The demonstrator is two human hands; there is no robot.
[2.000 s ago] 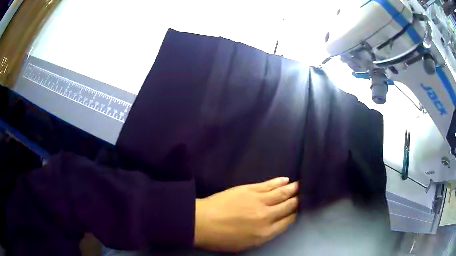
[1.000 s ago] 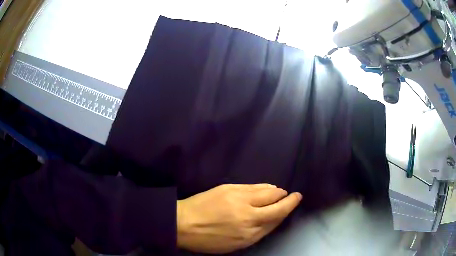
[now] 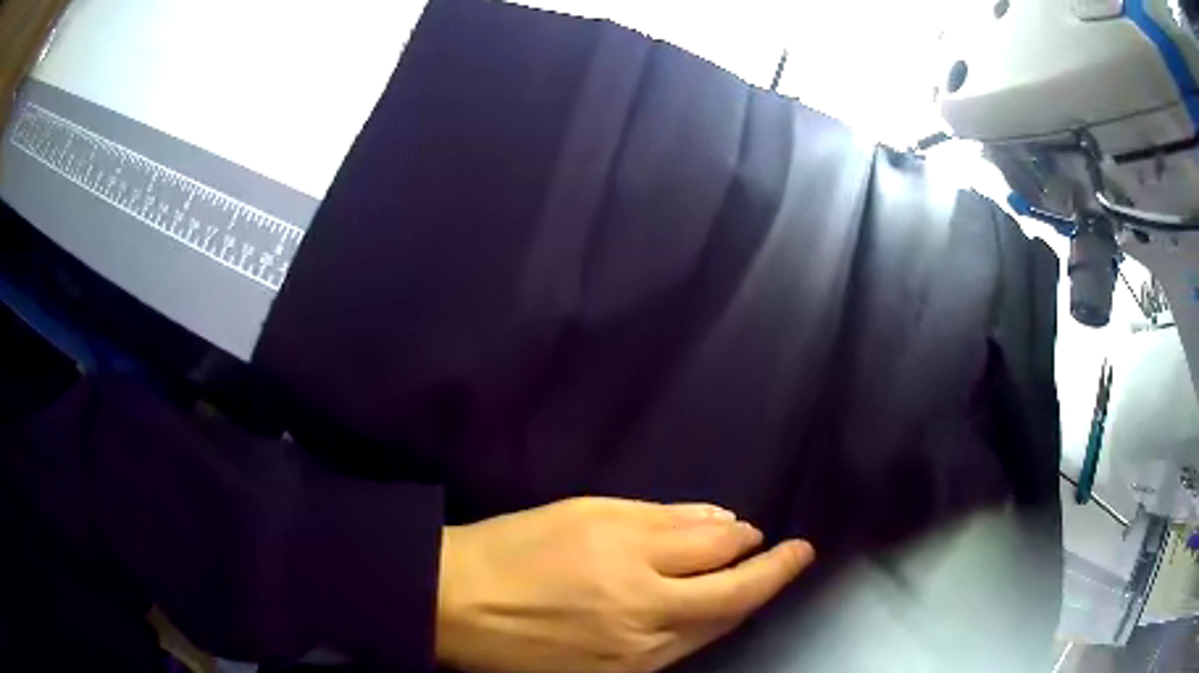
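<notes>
A dark purple garment panel (image 3: 631, 263) lies over the white table, its top edge under the lit end of the sewing machine head. A raised fold runs down it from that end. My left hand (image 3: 618, 579) lies back up on the lower panel, fingers close together and pointing right near the fold. Its thumb is hidden, and I cannot tell if cloth is gripped. My right hand is not in view. The white machine head (image 3: 1065, 79) is at the upper right, with a grey knob below it. The needle is lost in glare.
A ruler strip (image 3: 158, 191) runs along the front table edge at left. Slim dark green snips (image 3: 1094, 440) lie right of the panel, beside a thin metal rod (image 3: 1098, 500). A blurred pale grey shape (image 3: 947, 598) covers the lower right. My dark left sleeve (image 3: 303, 565) crosses the lower left.
The view has shifted, so the machine sits further right and the table's left side further out. My left hand's fingers have drawn in and its lowest finger now sticks out ahead of the others.
</notes>
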